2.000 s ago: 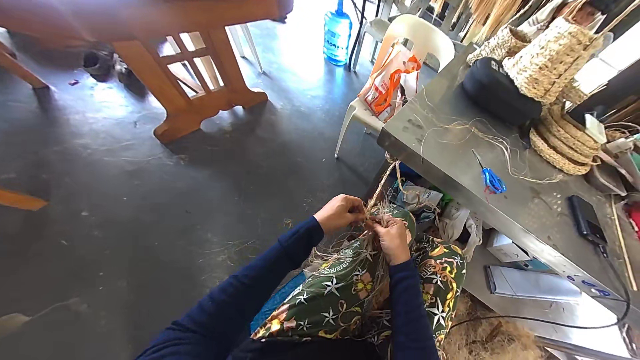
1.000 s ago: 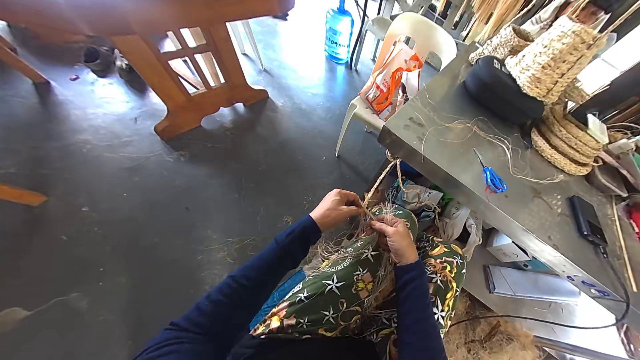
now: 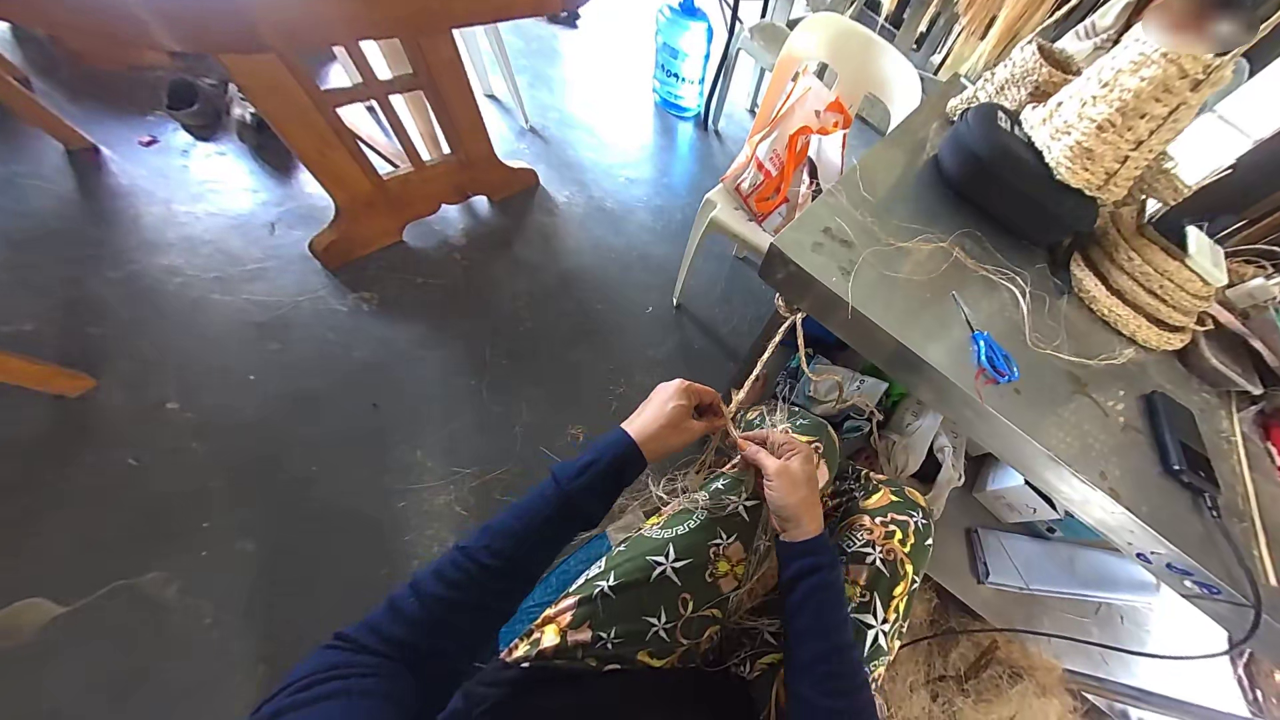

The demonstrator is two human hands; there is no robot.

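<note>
A braided cord of plant fibre (image 3: 766, 362) runs from the corner of the metal table down to my lap, where its loose strands spread over my patterned trousers. My left hand (image 3: 678, 420) pinches strands at the lower end of the braid from the left side. Close beside it, my right hand (image 3: 785, 478) grips strands between thumb and fingers, just below and to the right. Loose fibres (image 3: 680, 492) hang under both hands. The exact crossing of the strands is too small to tell.
On the metal table (image 3: 880, 330) lie blue-handled scissors (image 3: 992, 357), thin fibres, a black case (image 3: 1012, 175), a black device (image 3: 1180, 437) with a cable, and woven coils (image 3: 1140, 285). A white plastic chair (image 3: 890, 75) holds a bag. Raw fibre (image 3: 985, 665) lies below the table.
My left hand has shifted slightly at the braid, its fingers now nearer the cord. Both hands stay close together on the strands.
</note>
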